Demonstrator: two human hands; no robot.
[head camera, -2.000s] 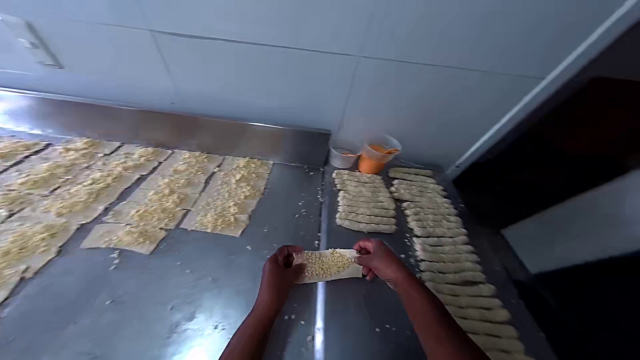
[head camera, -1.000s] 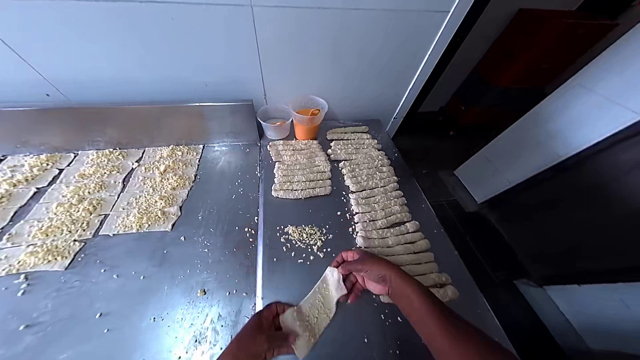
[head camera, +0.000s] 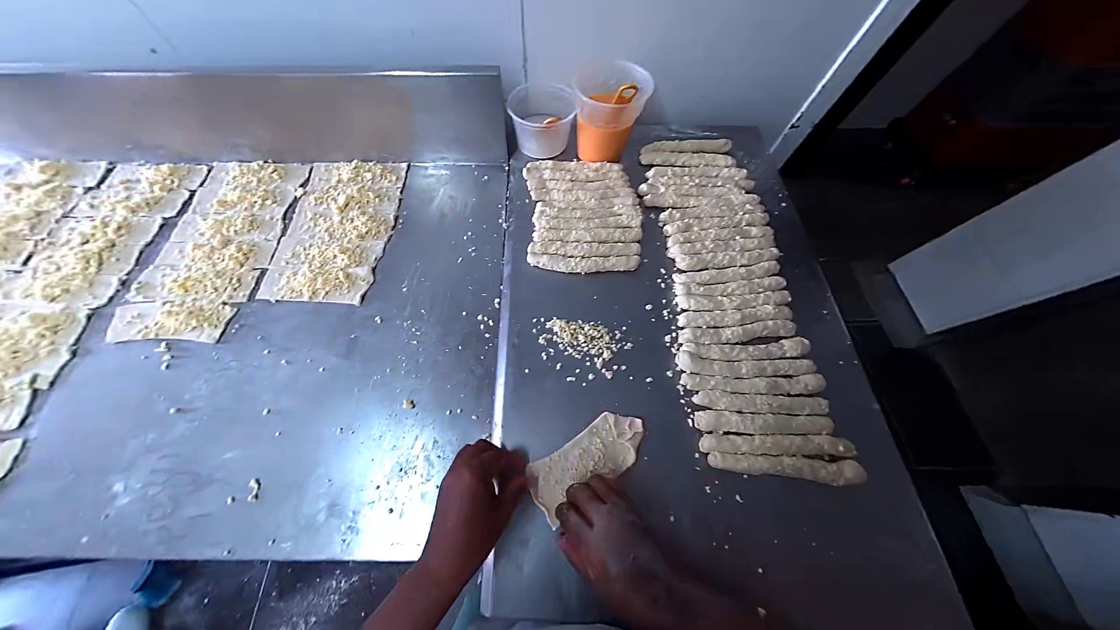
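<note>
A flat piece of dough (head camera: 588, 459) lies on the metal table just right of the table seam, its far end slightly curled. My left hand (head camera: 481, 490) pinches its left end between thumb and fingers. On its near edge rest the fingers of my right hand (head camera: 608, 534); whether they grip it is hard to tell. Beyond the dough is a small heap of pale crumbs (head camera: 581, 339). Rolled, crumb-coated dough sticks stand in a short column (head camera: 584, 216) and a long column (head camera: 739, 324) to its right.
Dough sheets topped with grated filling (head camera: 337, 232) cover the left table's far part. Against the wall stand a clear plastic cup (head camera: 542, 122) and a plastic container of orange contents (head camera: 605, 114) with an orange handle in it. A metal backsplash (head camera: 245, 114) borders the left table.
The dough, held up in both hands a second ago, now lies on the table. The heap of crumbs, on the dough two seconds ago, is on the table.
</note>
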